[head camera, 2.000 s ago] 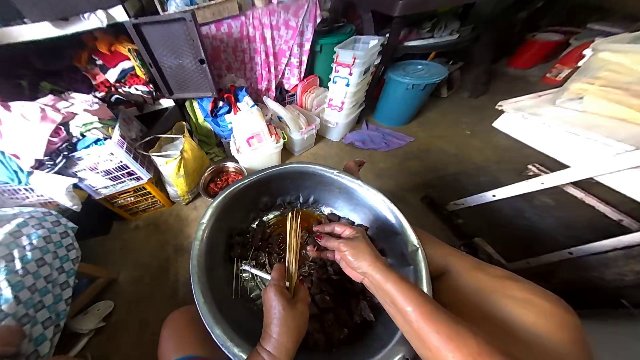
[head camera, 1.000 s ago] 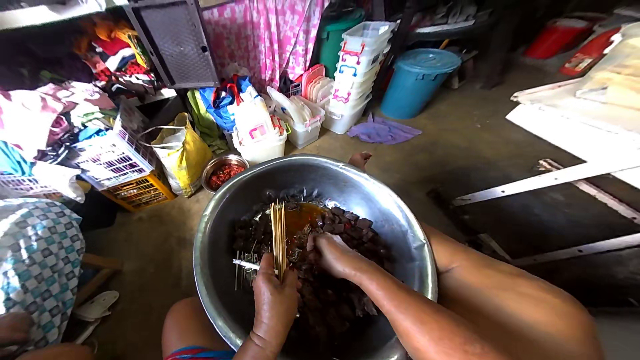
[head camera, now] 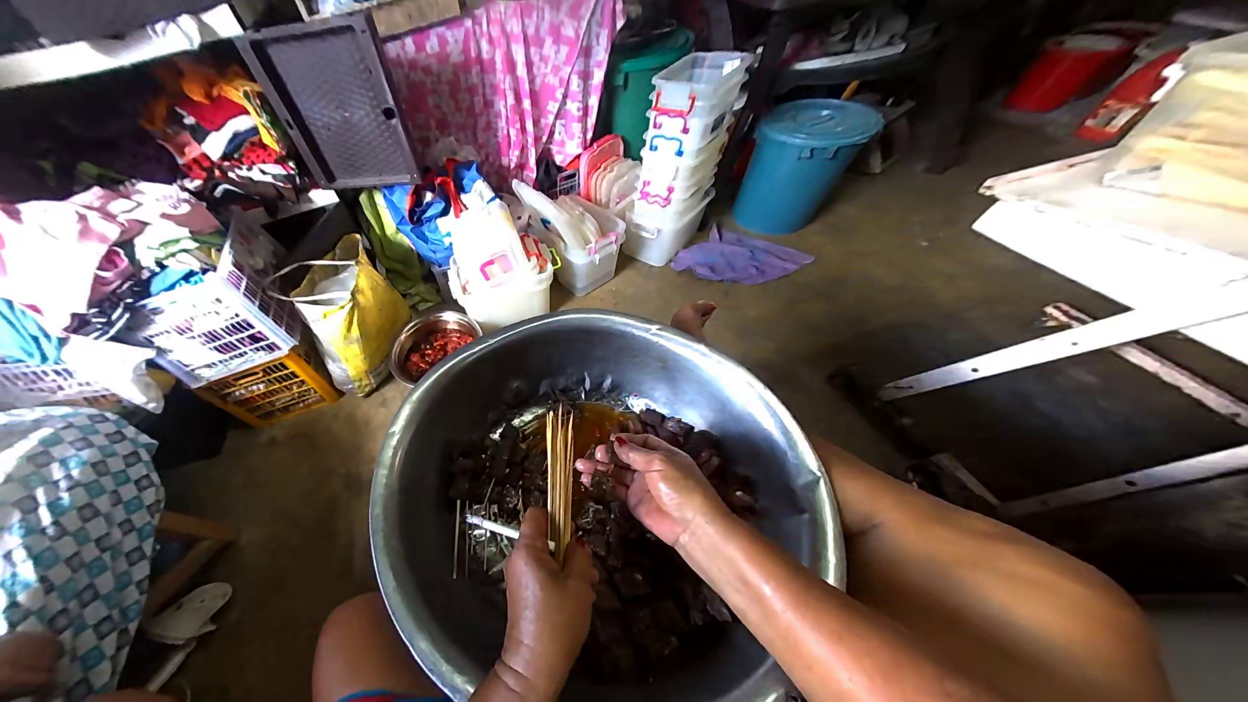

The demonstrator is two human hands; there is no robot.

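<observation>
A large metal basin [head camera: 400, 468] sits between the wearer's legs, with dark cubed pieces [head camera: 624, 604] and an orange-brown liquid [head camera: 590, 424] inside. My left hand [head camera: 551, 595] grips a bundle of thin wooden skewers [head camera: 560, 468] upright over the basin. A white stick-like thing [head camera: 497, 527] and several loose thin sticks [head camera: 460, 541] lie to the left of that hand. My right hand [head camera: 658, 483] is just right of the bundle, palm partly up, fingers bent, above the dark pieces. Whether a small piece lies between its thumb and fingertips cannot be made out.
Beyond the basin's left rim stands a metal bowl of red pieces [head camera: 436, 351]. Behind are a yellow bag [head camera: 353, 317], stacked clear plastic boxes [head camera: 678, 146], a lidded blue bucket [head camera: 804, 171] and a purple cloth [head camera: 741, 256]. A person in a checkered garment [head camera: 73, 517] is at left.
My right hand has come up from among the dark pieces, where it was reaching a second ago, and its fingers are now loosely spread. My left hand keeps hold of the skewers.
</observation>
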